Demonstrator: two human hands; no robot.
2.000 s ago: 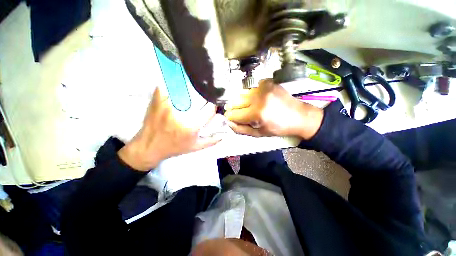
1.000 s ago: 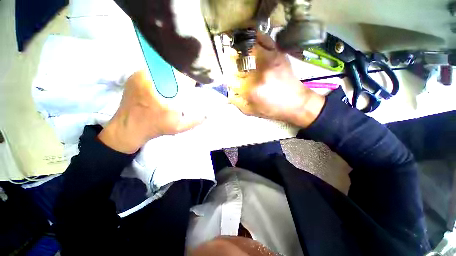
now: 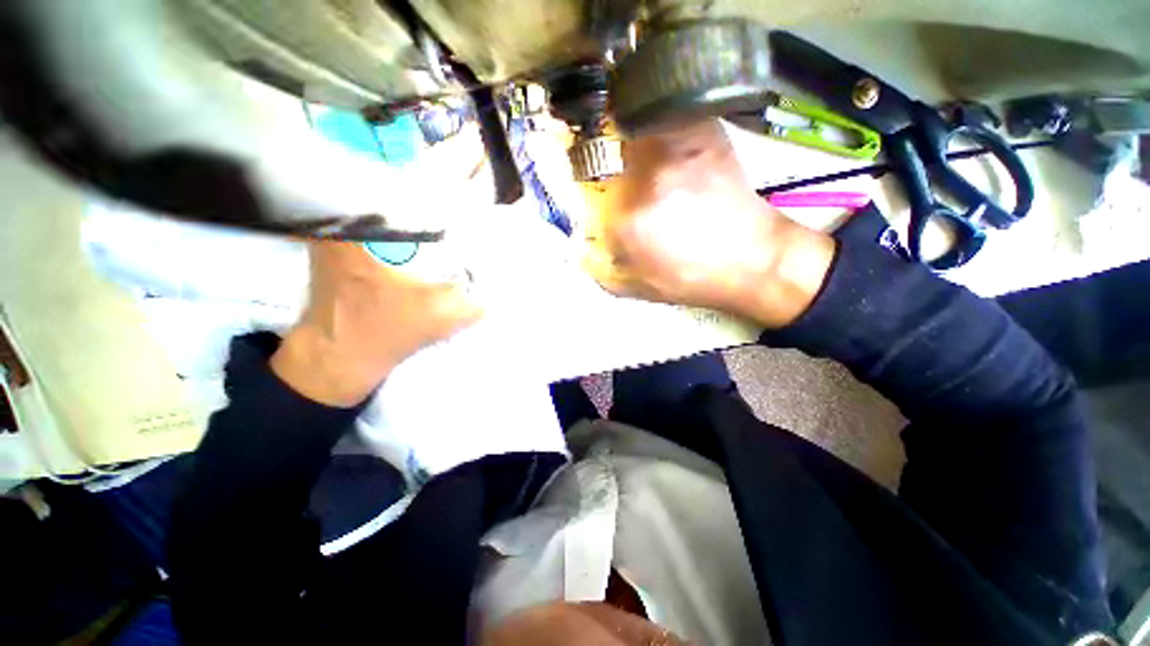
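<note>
White fabric (image 3: 486, 379) lies under the machine head and hangs over the table edge to the lap. A strip of navy fabric (image 3: 540, 189) shows near the needle area. My left hand (image 3: 378, 303) lies on the white fabric at the left, its fingers partly hidden by the machine head. My right hand (image 3: 687, 227) is at the right of the needle area, fingertips at the fabric edge beside a knurled metal knob (image 3: 598, 159). The sewing machine head (image 3: 315, 88) fills the top left. Overexposure hides the fingertips' exact hold.
Black fabric shears (image 3: 933, 177) lie at the right with lime-green thread snips (image 3: 826, 130) and a pink stick (image 3: 817, 199). A teal cover (image 3: 391, 250) shows partly behind the machine head. Dark cloth with a white edge (image 3: 360, 499) is below the table edge.
The view has shifted closer under the machine head, which covers more of the teal cover. My hands are farther apart than two seconds ago. More white fabric shows between them.
</note>
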